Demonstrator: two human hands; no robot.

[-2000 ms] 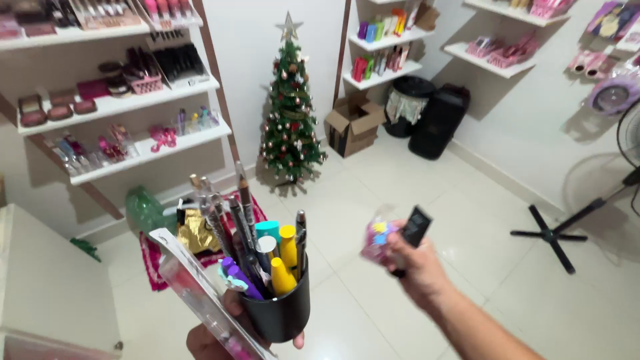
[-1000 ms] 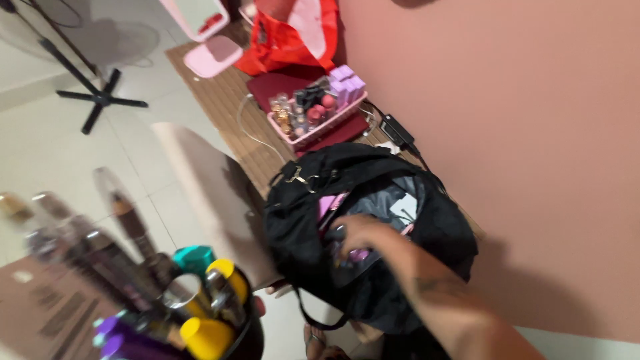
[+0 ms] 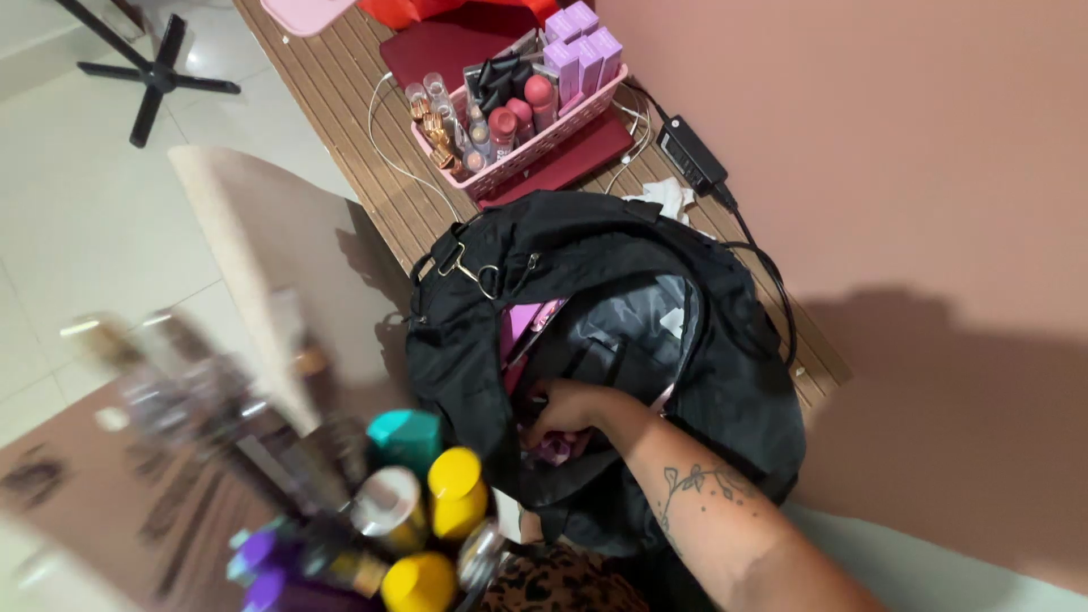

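A black fabric bag lies open on a wooden slatted bench. My right hand reaches inside it, at a shiny purple-pink item; its fingertips are partly hidden, so its grip is unclear. Pink and magenta items show at the left of the opening. At the lower left, close to the camera, are makeup pencils and tubes with yellow caps, a teal cap and purple items. The cup around them and my left hand are out of sight.
Beyond the bag, a pink basket of lip products and lilac boxes stands on a dark red folder on the bench. A black power adapter and cables lie by the wall. A black stand base is on the floor.
The view has swung from the shelves and tree to the bench. Two seconds ago my right hand held a small colourful item and a black one in the air; now it is inside the bag.
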